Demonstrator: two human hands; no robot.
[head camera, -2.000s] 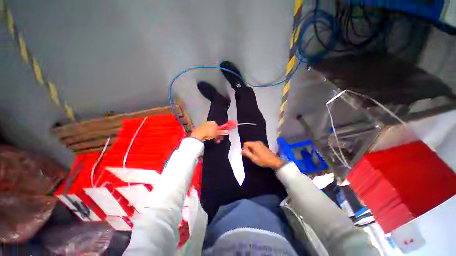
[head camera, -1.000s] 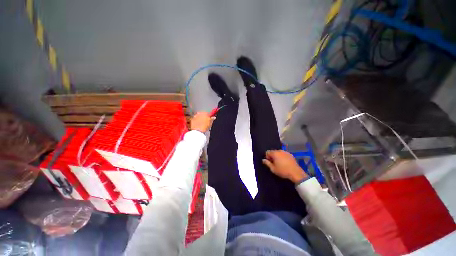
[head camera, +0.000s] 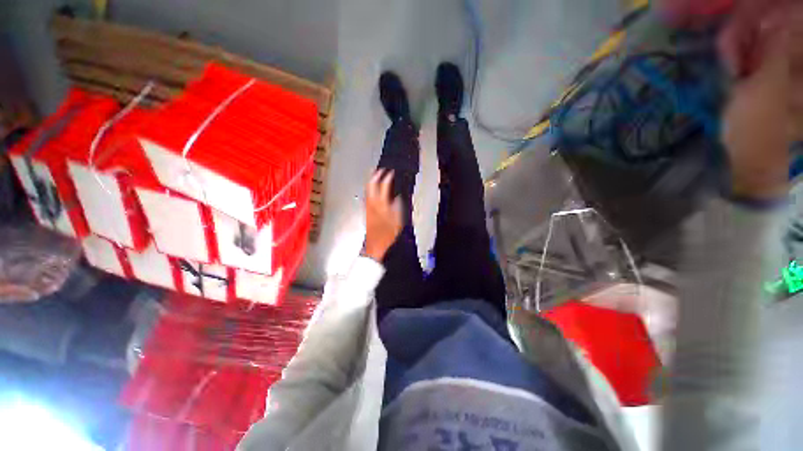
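My left hand is over my legs, fingers loosely bent and slightly apart, with nothing visible in it. My right hand is raised close to the camera at the upper right, blurred and cut off by the top edge. A red blur shows beside its fingers; whether it is held is unclear. Red blocks of covers with white faces and string around them are stacked on the left. Another red block stands on the right, partly behind my sleeve, with a white string loop beyond it.
A wooden pallet lies at the upper left. Plastic-wrapped red bundles are at the lower left. Blue hoses lie coiled on the floor at the upper right, near yellow-black tape. A green item is at the right edge.
My right hand has risen from my lap to the upper right, near the camera. The red tool seen earlier in my left hand no longer shows there. The view has shifted, bringing the wrapped bundles into sight.
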